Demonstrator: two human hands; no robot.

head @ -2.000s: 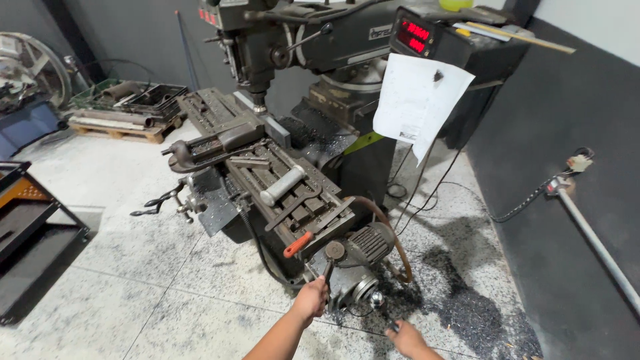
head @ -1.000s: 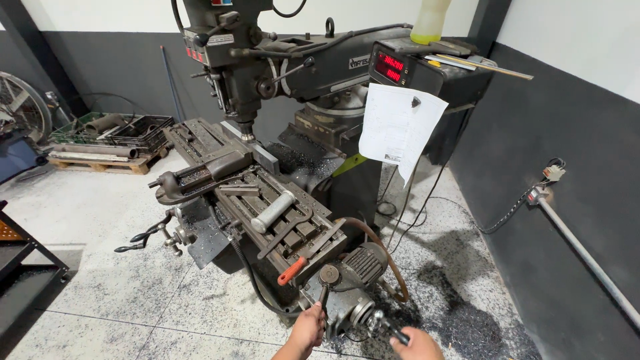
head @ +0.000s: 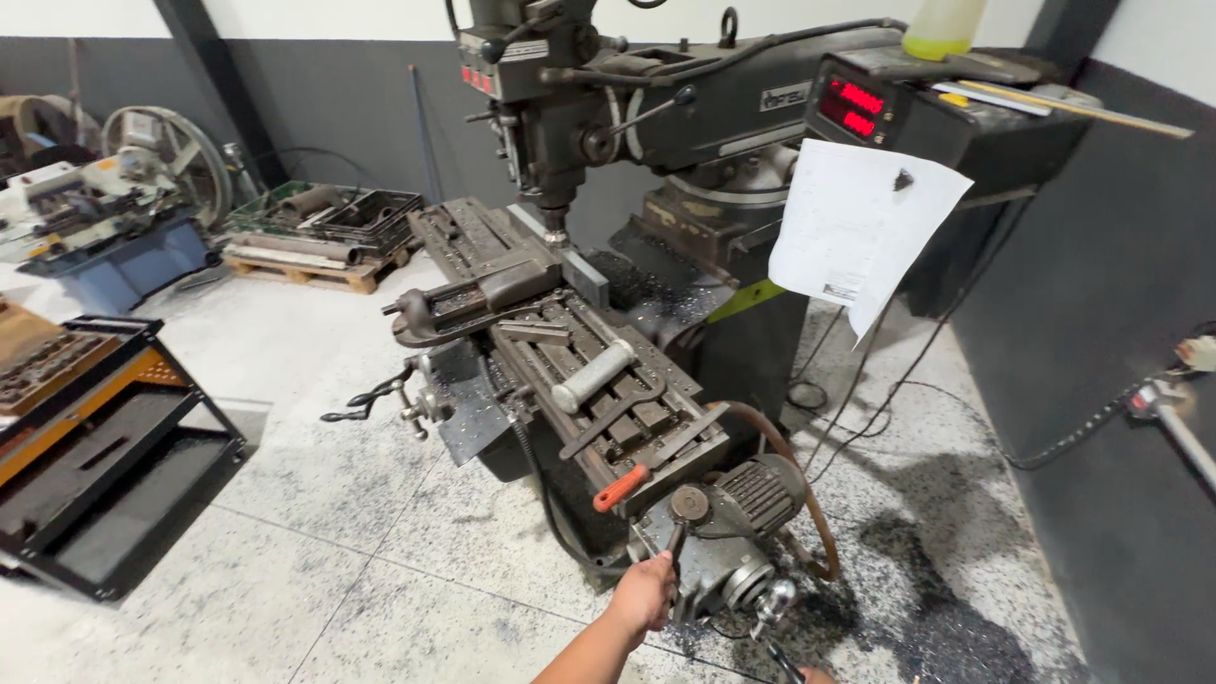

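Note:
My left hand [head: 646, 594] is closed around the lever [head: 677, 540] of the feed unit at the near end of the milling machine's table [head: 708, 445]. My right hand [head: 815, 675], mostly cut off by the bottom edge, is at the black handle [head: 783, 661] of the table's crank [head: 774, 600]; its grip is largely hidden. On the table lie a file with an orange handle [head: 621, 488], a pale metal cylinder [head: 594, 375] and flat bars. Farther back, the vise [head: 513, 285] stands below the spindle [head: 556, 220], beside a long metal bar [head: 584, 275].
A paper sheet [head: 860, 228] hangs below the digital readout [head: 853, 106]. A tool cart [head: 104, 456] stands at left, a pallet with crates [head: 313, 256] behind. Metal chips [head: 950, 608] and cables lie on the floor. A metal pipe [head: 1187, 432] is at the right wall.
My right hand and the crank handle have moved down toward the bottom edge since one second ago. My left hand stays on the lever.

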